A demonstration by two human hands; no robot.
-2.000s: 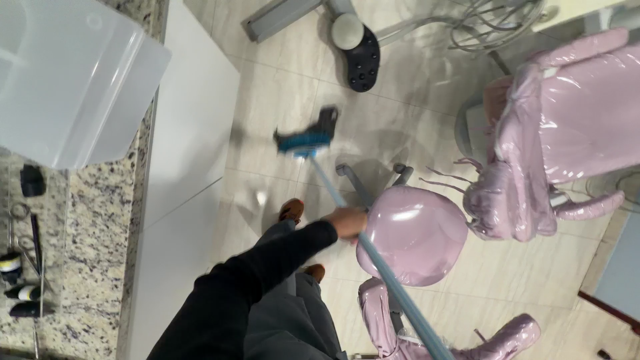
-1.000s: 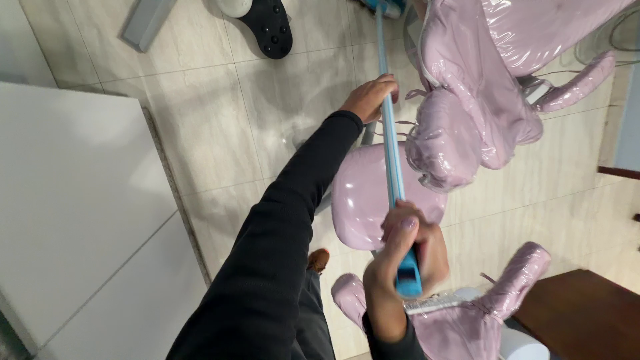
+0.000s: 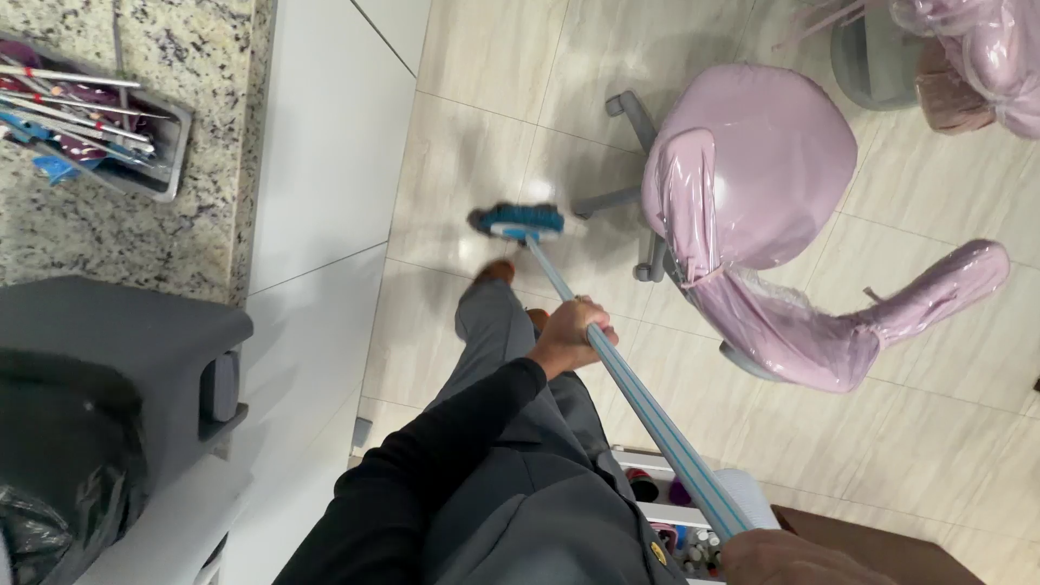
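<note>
A broom with a long pale blue striped handle (image 3: pixel 650 400) slants across the view, its blue bristle head (image 3: pixel 520 221) down on the tiled floor near my shoes. My left hand (image 3: pixel 575 335) is closed around the lower part of the handle. At the bottom edge my right hand (image 3: pixel 800 559) wraps the upper end of the handle and is partly cut off by the frame. Just right of the broom head stand the grey legs of a stool with a pink, plastic-wrapped seat (image 3: pixel 756 162).
Left is a granite counter (image 3: pixel 207 244) with a metal tray of instruments (image 3: pixel 180 154), above white cabinets (image 3: pixel 325 146). A grey bin with a black bag (image 3: pixel 162 325) is lower left. The stool's wrapped pink armrest (image 3: pixel 812 349) curves right. A shelf cart (image 3: pixel 670 513) stands below.
The broom head is nearer my shoes than two seconds ago, left of the stool; one second ago it was at the top, beyond the stool. The view has shifted strongly.
</note>
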